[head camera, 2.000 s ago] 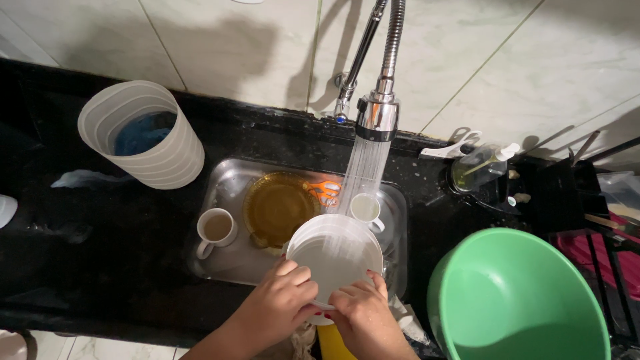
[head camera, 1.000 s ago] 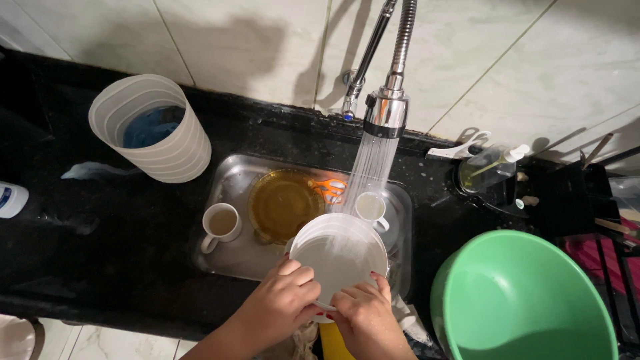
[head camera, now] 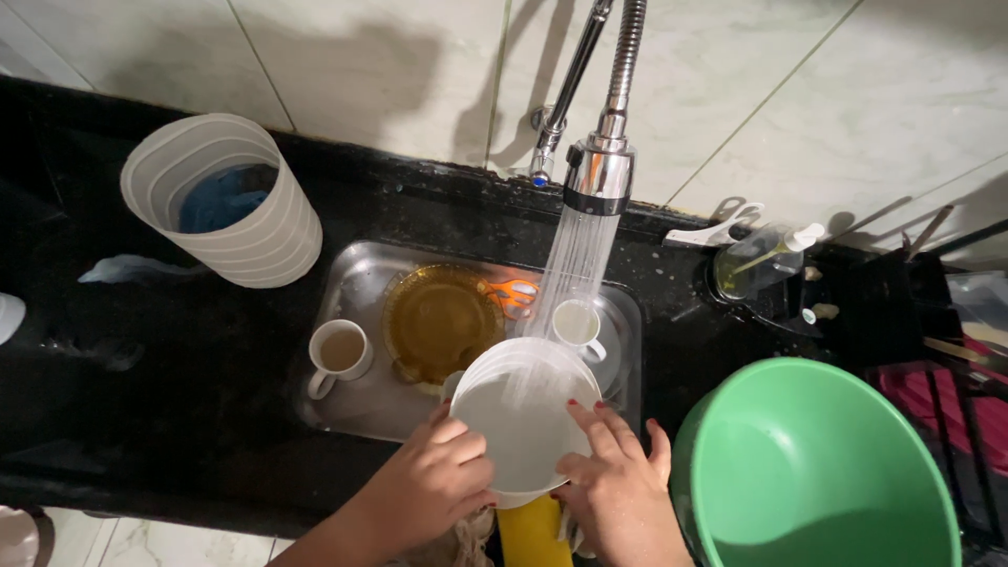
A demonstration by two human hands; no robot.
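Observation:
A white round container is tilted under the spray of a chrome faucet head, over the front of a steel sink. My left hand grips its left rim. On its right side rests my right hand, with the fingertips over the rim. Inside the sink stand an amber glass dish, orange-handled scissors, a white mug with cloudy liquid at the left and another white cup at the right. The container hides part of the sink.
A ribbed translucent bin with something blue inside stands left of the sink on the black counter. To the right are a large green basin, a soap bottle, a white handled utensil and a black rack. Something yellow lies below the container.
The fingers of my right hand have shifted and spread on the container's right side. My left hand keeps its hold, and water keeps falling into the container.

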